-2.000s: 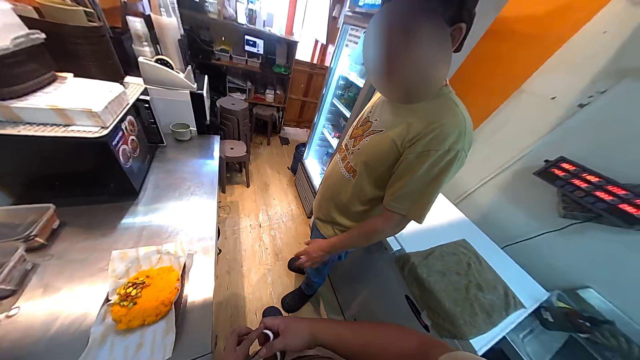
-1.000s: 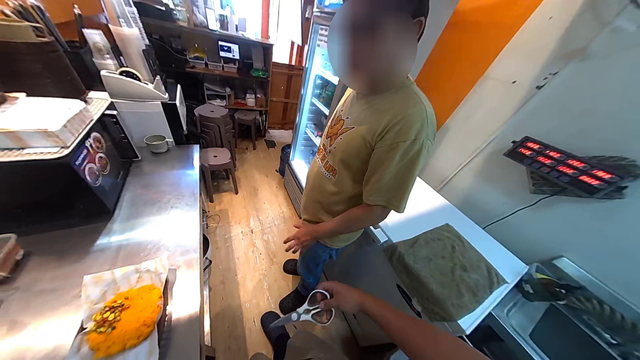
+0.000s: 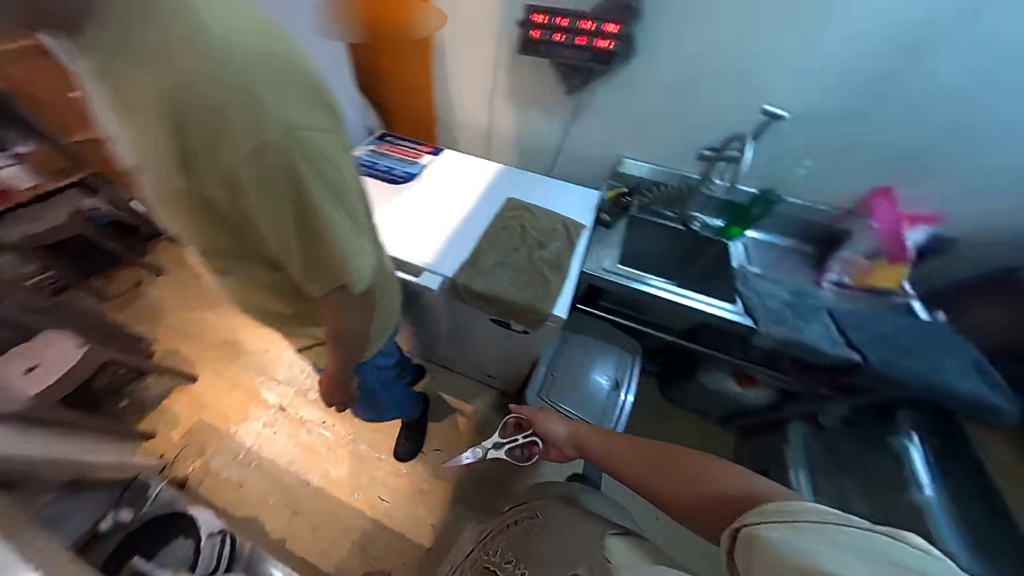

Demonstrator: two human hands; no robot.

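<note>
My right hand (image 3: 552, 432) holds a pair of scissors (image 3: 500, 448) by their white handles, low in front of my body. Their metal blades point left over the wooden floor and look closed together. Just beyond my hand stands a bin or container with a grey lid (image 3: 596, 372). A folded olive-green cloth (image 3: 524, 256) lies on the white top of a chest unit ahead. My left hand cannot be made out; only a small patch of skin shows at the bottom edge.
A person in an olive T-shirt (image 3: 272, 160) stands close at the left. On the right are a steel sink (image 3: 680, 260) with a faucet (image 3: 728, 152) and dark cloths (image 3: 800, 320) on its edge. A round stool (image 3: 48, 364) is at the far left. A red digital display (image 3: 572, 34) hangs on the wall.
The view has swung right, towards the sink. The steel counter with the orange food on paper has left the view. My right hand still holds the scissors, as it did one second ago.
</note>
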